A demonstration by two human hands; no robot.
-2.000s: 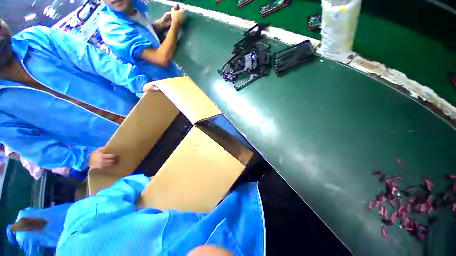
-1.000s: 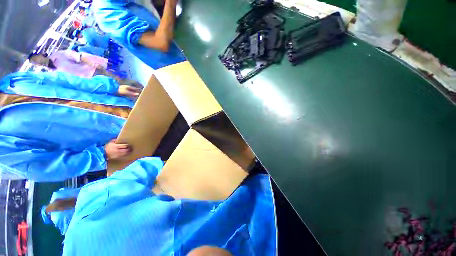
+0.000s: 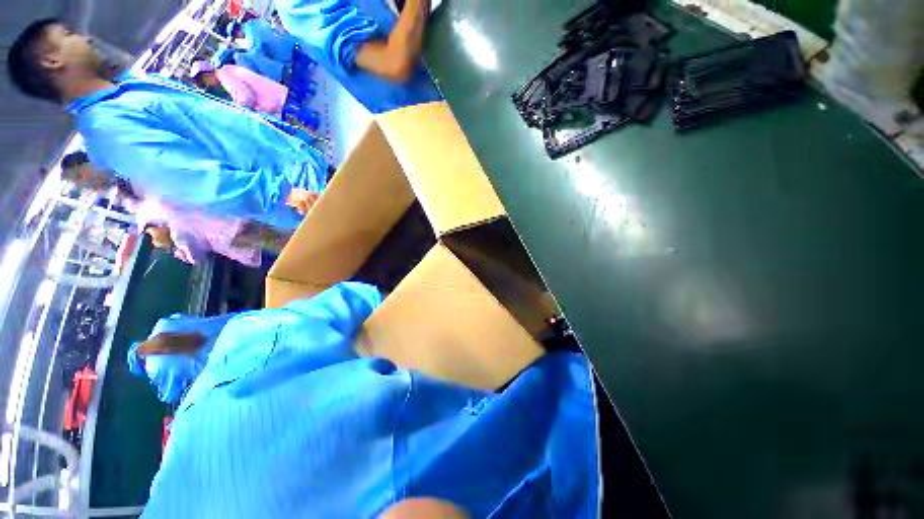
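No hand of mine shows clearly in the head view. A large blue smock (image 3: 304,405) fills the bottom, with a rounded patch of skin at the lower edge. An open brown carton (image 3: 456,319) stands against the bench's left edge, its flaps raised and its inside dark. A tangled heap of black frames (image 3: 608,81) lies on the dark green bench (image 3: 699,264). A second stack of black frames (image 3: 740,81) lies to its right.
A person in blue (image 3: 193,152) stands beyond the carton. Another person's arm (image 3: 400,46) is at the bench's far edge. A wrapped post (image 3: 887,66) stands by the edge strip at the upper right. A dark blur is at the lower right.
The view has swung: the black frames and carton sit further right, and the dark red pile has left the picture. The nearby person's hand is off the carton's left flap.
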